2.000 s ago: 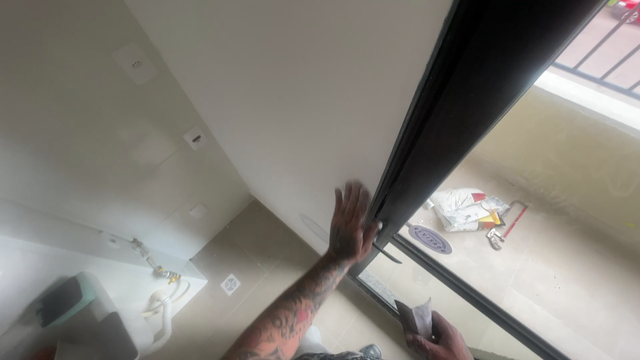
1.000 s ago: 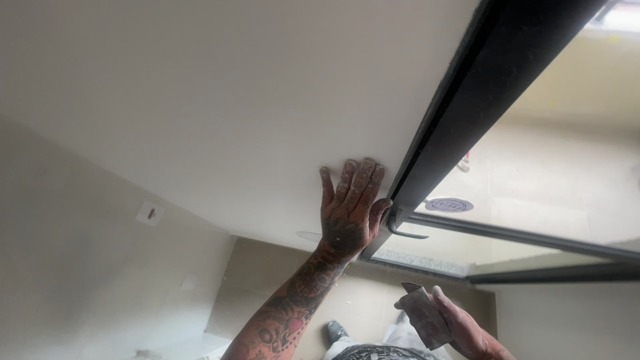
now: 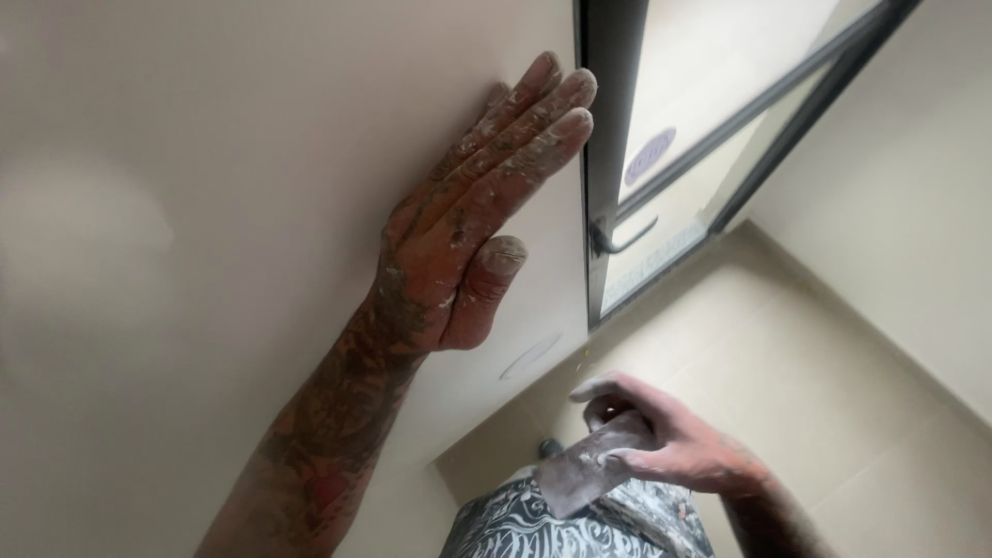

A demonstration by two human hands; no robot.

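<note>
My left hand (image 3: 473, 209), dusted with white powder, is held edge-on at the pale wall (image 3: 232, 155), fingers together and thumb apart, holding nothing. Its fingertips are near the dark metal frame (image 3: 608, 116) of a glass door. Lower right, my right hand (image 3: 659, 434) grips a grey, dusty flat piece (image 3: 593, 465), perhaps sandpaper or a sanding pad, between thumb and fingers. That piece is in front of my patterned, white-smeared clothing (image 3: 535, 523). A faint oval mark (image 3: 531, 356) shows on the wall below my left hand.
A dark lever handle (image 3: 628, 236) sticks out from the door frame. An oval purple sticker (image 3: 651, 155) is on or beyond the glass. Beige floor tiles (image 3: 775, 349) meet another pale wall (image 3: 891, 232) at the right.
My left hand has turned from palm-flat, fingers spread, to edge-on with fingers together. My right hand still holds the grey piece. The view has swung strongly.
</note>
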